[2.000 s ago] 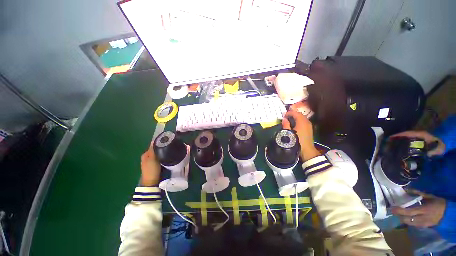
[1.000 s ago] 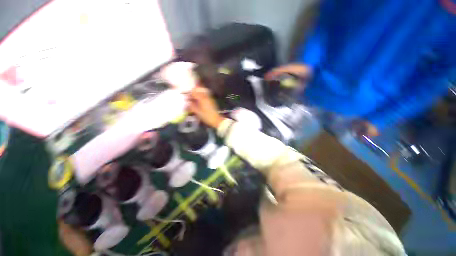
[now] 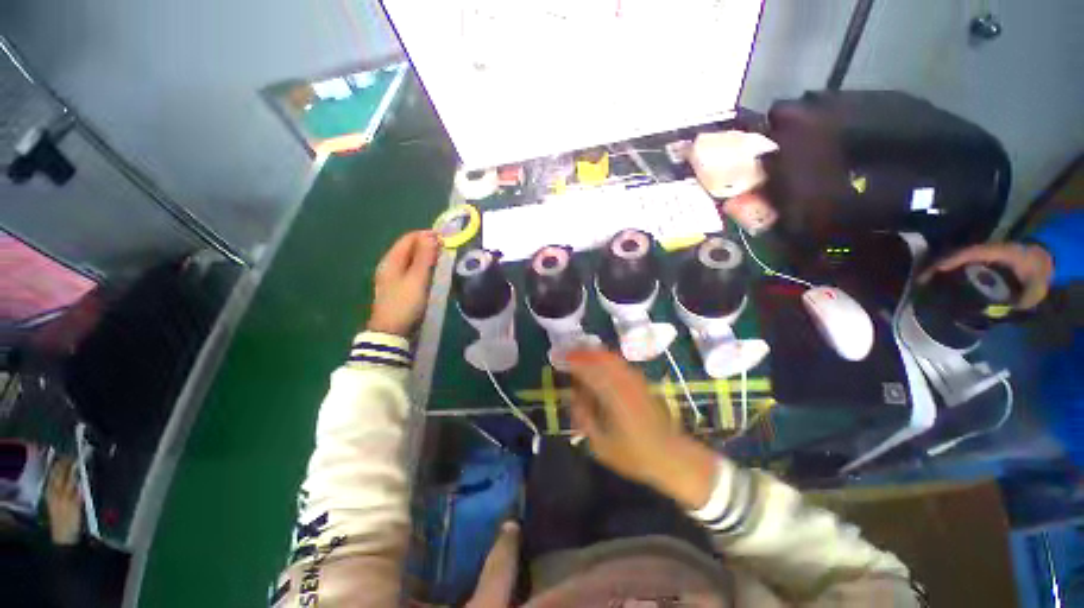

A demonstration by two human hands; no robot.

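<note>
Four white security cameras with round black fronts stand in a row: the leftmost [image 3: 486,303], the second [image 3: 555,291], the third [image 3: 630,285] and the rightmost [image 3: 713,297]. Thin white cables run from them to the front table edge. My left hand [image 3: 405,285] is left of the row, its fingertips close to the yellow tape roll [image 3: 459,226]; I cannot tell if it holds anything. My right hand [image 3: 624,413] is slightly blurred, in front of the second camera, covering part of its base and cable; what its fingers hold does not show.
A white keyboard [image 3: 594,222] and bright monitor [image 3: 594,77] stand behind the cameras. A white mouse [image 3: 839,323] and black case [image 3: 892,166] are at the right. Yellow tape strips [image 3: 648,392] line the front edge. A neighbouring person's hand [image 3: 1020,271] holds a camera; another hand [image 3: 64,501] is far left.
My right hand has moved from beside the rightmost camera to in front of the second. My left hand has moved from the leftmost camera towards the tape roll. The view has swung right and back.
</note>
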